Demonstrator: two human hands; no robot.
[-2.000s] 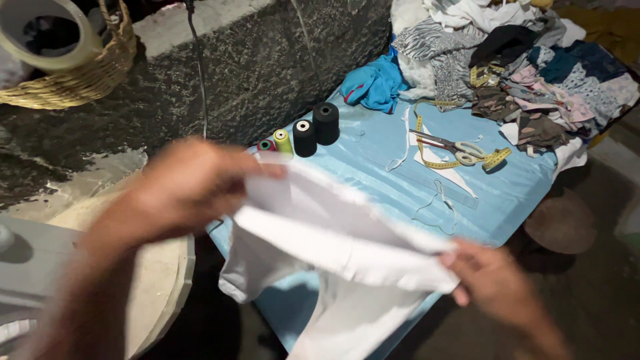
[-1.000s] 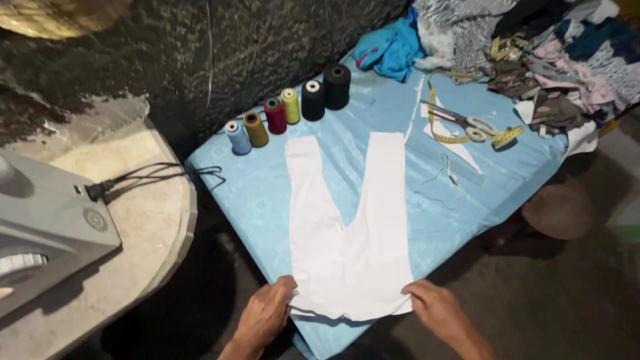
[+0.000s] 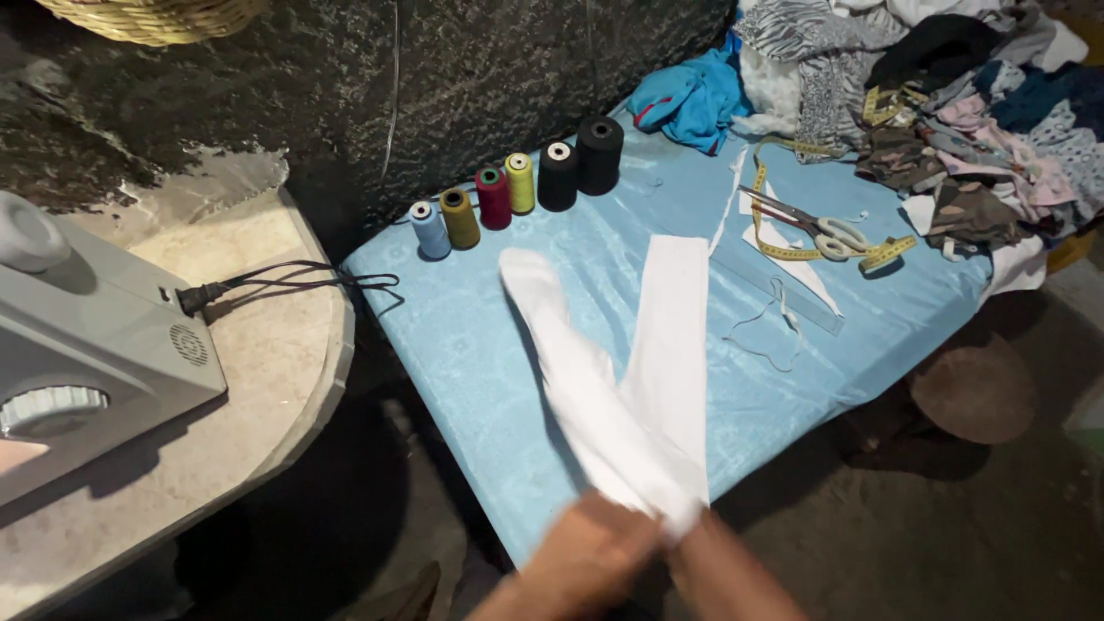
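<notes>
White fabric trousers [image 3: 668, 345] lie on the blue cloth of the table, one leg flat and the other lifted and bunched toward the near edge. My left hand [image 3: 595, 548] is closed on the waist end of the trousers, blurred by motion. Close against it, my right hand [image 3: 703, 539] grips the same end; its fingers are mostly hidden by the white fabric. Beyond the legs stands a row of thread cones, among them a red one [image 3: 493, 198] and a black one [image 3: 599, 155]. Scissors [image 3: 811, 224] rest with a yellow measuring tape [image 3: 789, 253] at the right.
A sewing machine [image 3: 103, 345] with a black power cord [image 3: 293, 274] stands on a pale tabletop at the left. A heap of clothes [image 3: 966, 138] covers the table's far right. A clear ruler [image 3: 780, 293] and a thin cord lie near the scissors. A round stool [image 3: 973, 388] is beside the table.
The trousers went from held up to spread flat, and now one leg is folded askew toward the other. My hands, apart at the waist corners one second ago, have come together.
</notes>
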